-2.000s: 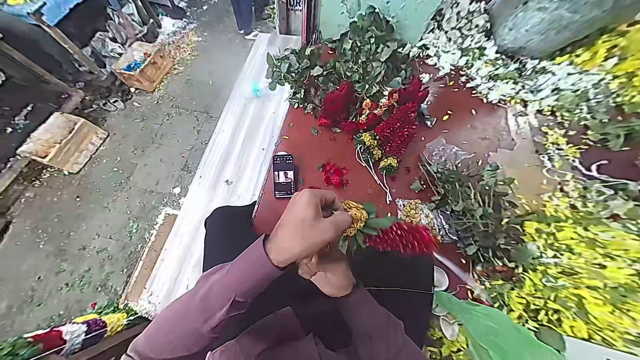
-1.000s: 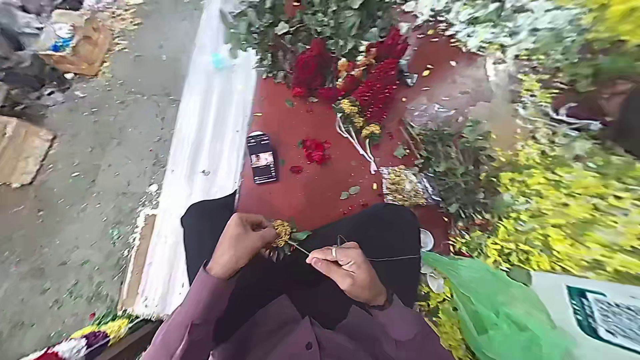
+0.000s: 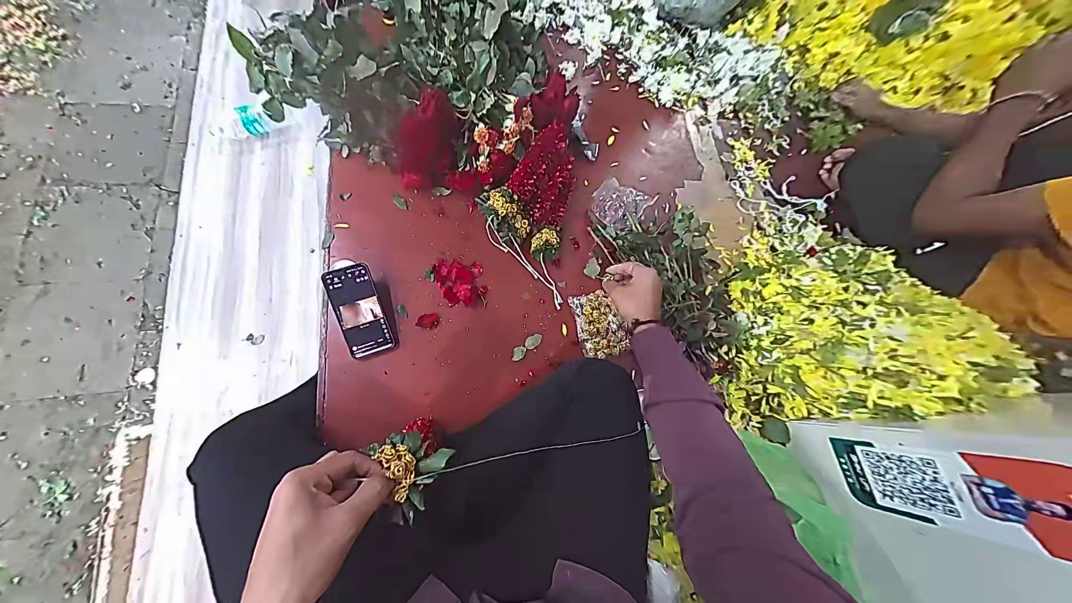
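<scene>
My left hand (image 3: 331,507) pinches a small bunch of yellow flowers (image 3: 399,471) with green leaves and some red behind it, above my lap. A pale thread (image 3: 536,450) runs from the bunch to the right across my knee. My right hand (image 3: 632,291) is at the top of a clear bag of small yellow flowers (image 3: 600,325), with thumb and fingertips closed together; whether something small is between them I cannot tell. Beyond, on the red surface, lie tied red flower garlands (image 3: 540,180) with yellow ends and white strings (image 3: 523,255).
A phone (image 3: 358,310) with a lit screen and loose red petals (image 3: 458,282) lie ahead. Cut leafy stems (image 3: 682,272) and heaps of yellow flowers (image 3: 854,335) are at the right. Another person's arm (image 3: 976,180) is at the upper right. Leafy branches (image 3: 402,67) lie at the back.
My right hand has moved from beside the bunch out to the bag of yellow flowers. My left hand keeps hold of the bunch. Another person has come into view at the right.
</scene>
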